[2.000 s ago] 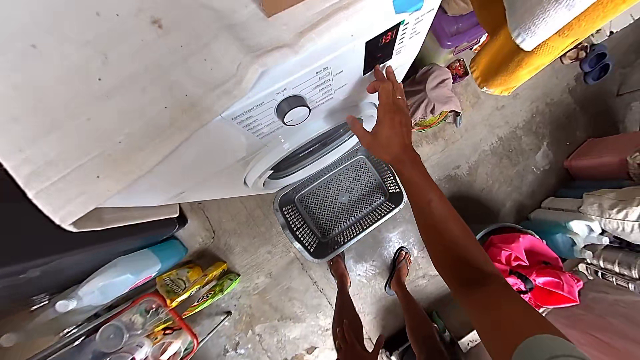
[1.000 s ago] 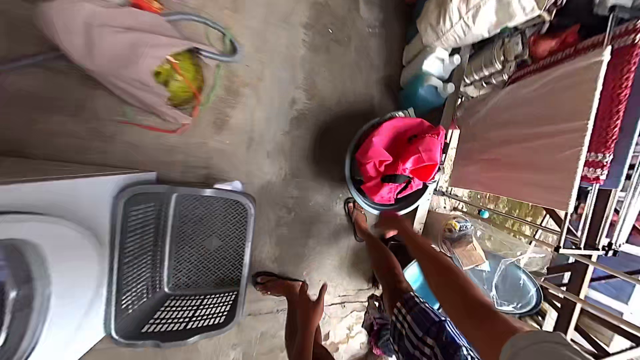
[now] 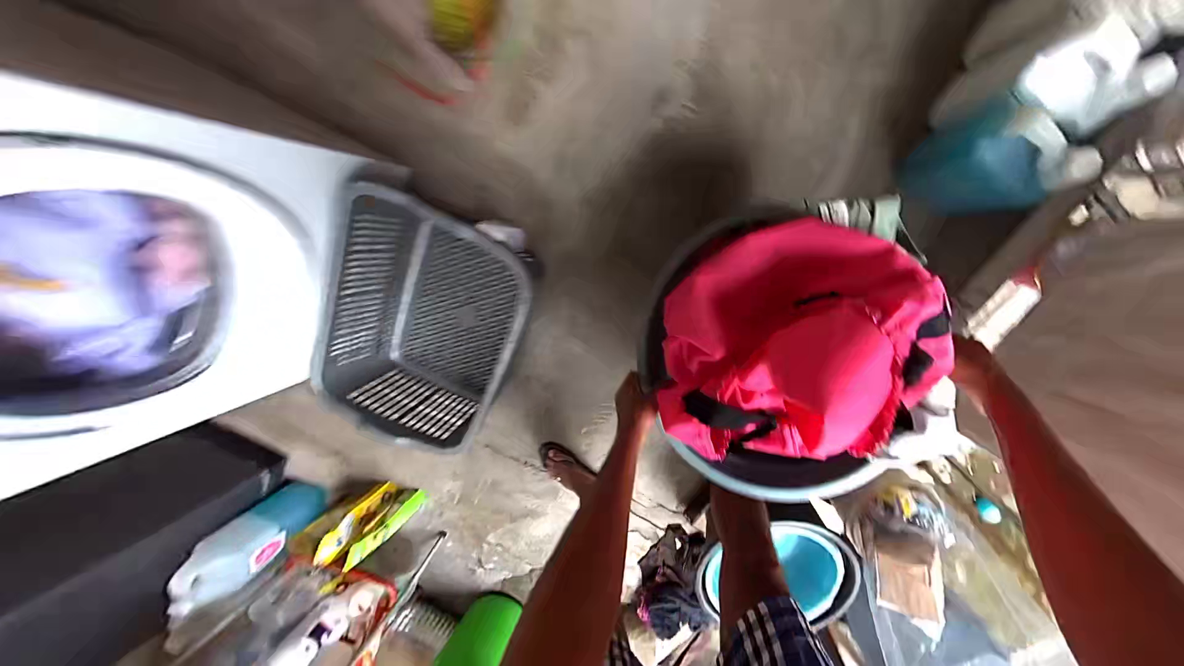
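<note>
A round tub (image 3: pixel 786 490) heaped with bright pink fabric (image 3: pixel 814 342) with black straps is between my two hands. My left hand (image 3: pixel 635 405) grips the tub's rim on the left side. On the opposite side my right hand (image 3: pixel 971 365) is at the rim, its fingers partly hidden by the fabric and blurred. Left of the tub, a grey perforated plastic basket (image 3: pixel 453 314) stands beside the front-loading washing machine (image 3: pixel 277 268), and clothes (image 3: pixel 83 277) show behind its round door.
Bottles (image 3: pixel 980 162) stand at the upper right. A blue basin (image 3: pixel 805 569) and dark cloth (image 3: pixel 671 583) lie near my legs. Detergent packets (image 3: pixel 370 527), a large bottle (image 3: pixel 231 546) and a green container (image 3: pixel 481 634) are at the lower left.
My hand has left the washing machine's panel, seen there two seconds ago. Both hands are now at the tub, which one second ago stood on the floor near my feet. The view has swung right.
</note>
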